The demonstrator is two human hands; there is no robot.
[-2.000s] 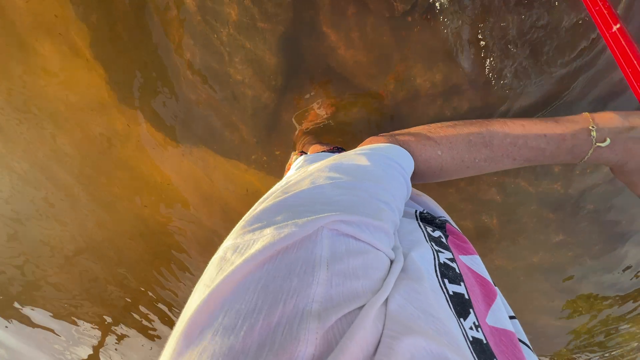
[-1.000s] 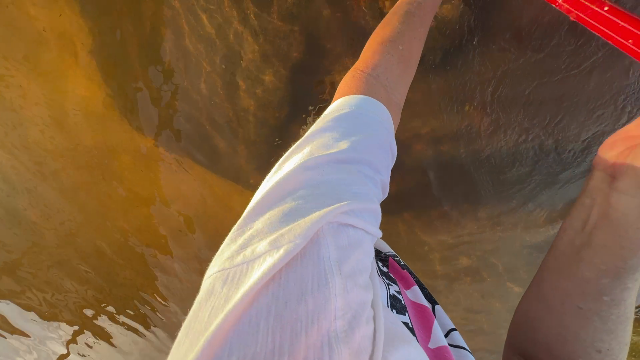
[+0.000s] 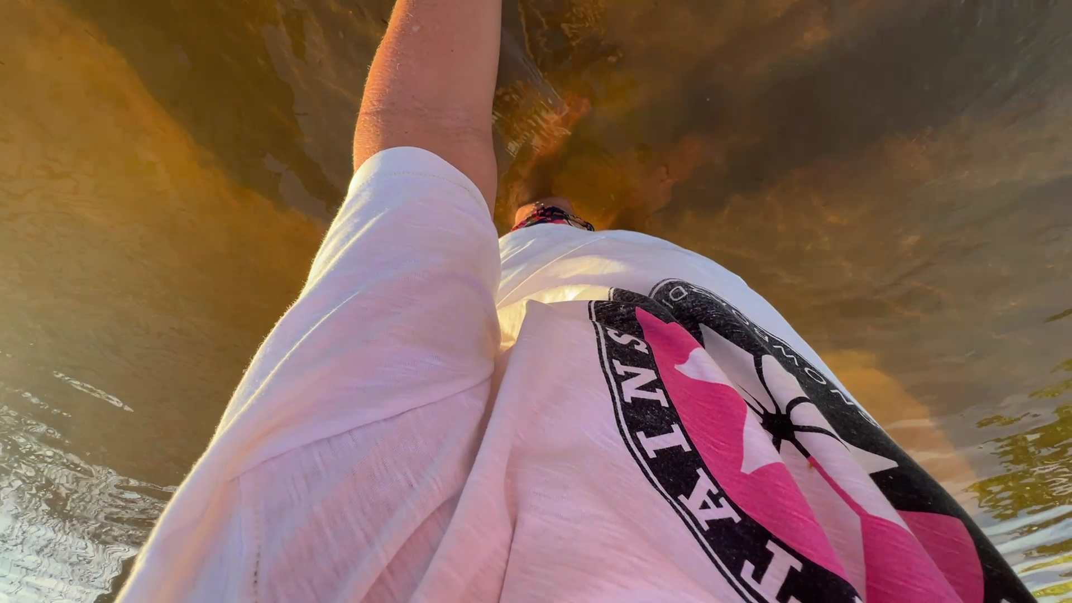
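Note:
Neither of my hands shows in the head view, so what they hold or touch is hidden. My left arm [image 3: 435,92] leaves the short sleeve of a white T-shirt [image 3: 385,335] and runs out past the top edge. A pink, black and white print [image 3: 779,427] with lettering covers the shirt's front. Just beyond the hem, a dark and red patterned cloth or band [image 3: 553,216] shows against skin. My right arm is out of view.
Brown, rippled shallow water [image 3: 837,142] surrounds my body, with orange-lit patches and dark shadows. Bright reflections [image 3: 67,494] lie at lower left, greenish ones [image 3: 1030,461] at the right.
The red object at the upper right and the arm at the right have left the view. The arm from the white sleeve now points more straight up. More of the shirt print shows.

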